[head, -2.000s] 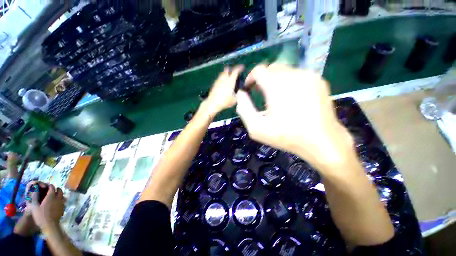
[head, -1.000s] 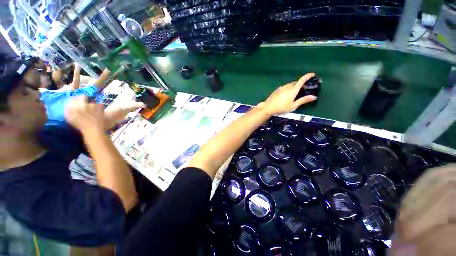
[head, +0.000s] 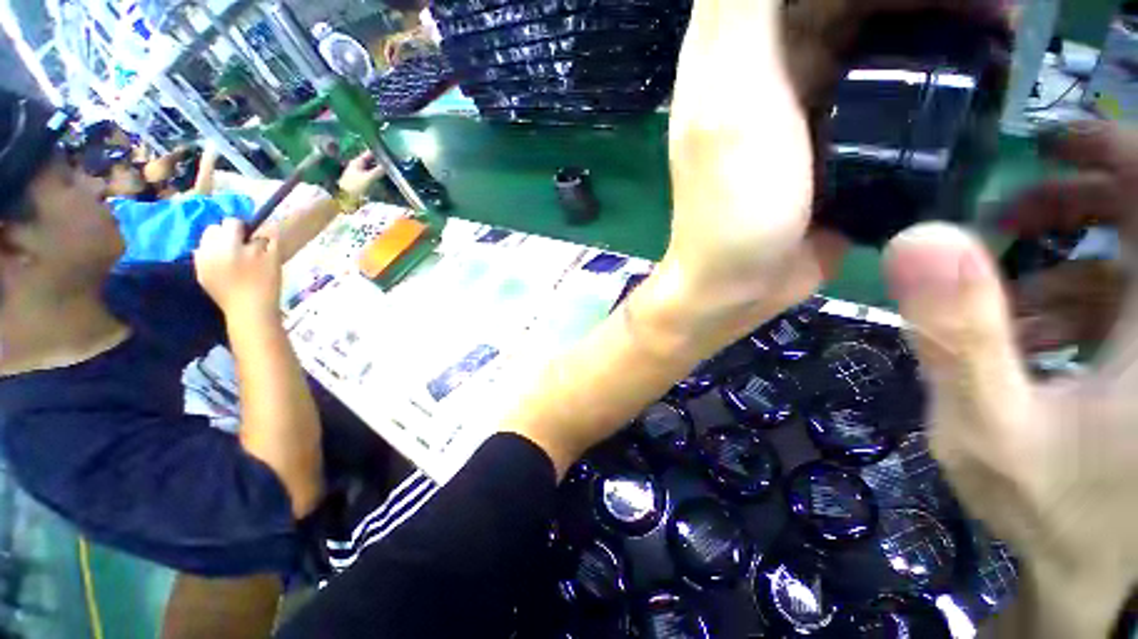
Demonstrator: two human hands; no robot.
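Observation:
A glossy black cylindrical unit (head: 905,137) is held up close to the camera at the upper right, lying sideways. My left hand (head: 749,162) is closed around its left end; its fingers are partly hidden behind the unit. My right hand (head: 1023,375) is blurred at the right edge, thumb and fingers spread beside the unit's right side; whether it touches the unit or holds a small part cannot be told. Below lies the black blister tray (head: 674,493) with rows of round glossy black discs; some spots show a pale grid pattern.
A person in dark clothing (head: 137,424) sits at left by a green press (head: 331,119) and orange block (head: 396,247). Printed sheets (head: 499,312) cover the bench. A black unit (head: 575,196) stands on the green belt (head: 499,162); stacked black trays (head: 562,56) are beyond.
My left hand has lifted a black unit from the belt and brought it close to the camera. My right hand has risen beside it. The neighbour's hand is now on the press lever.

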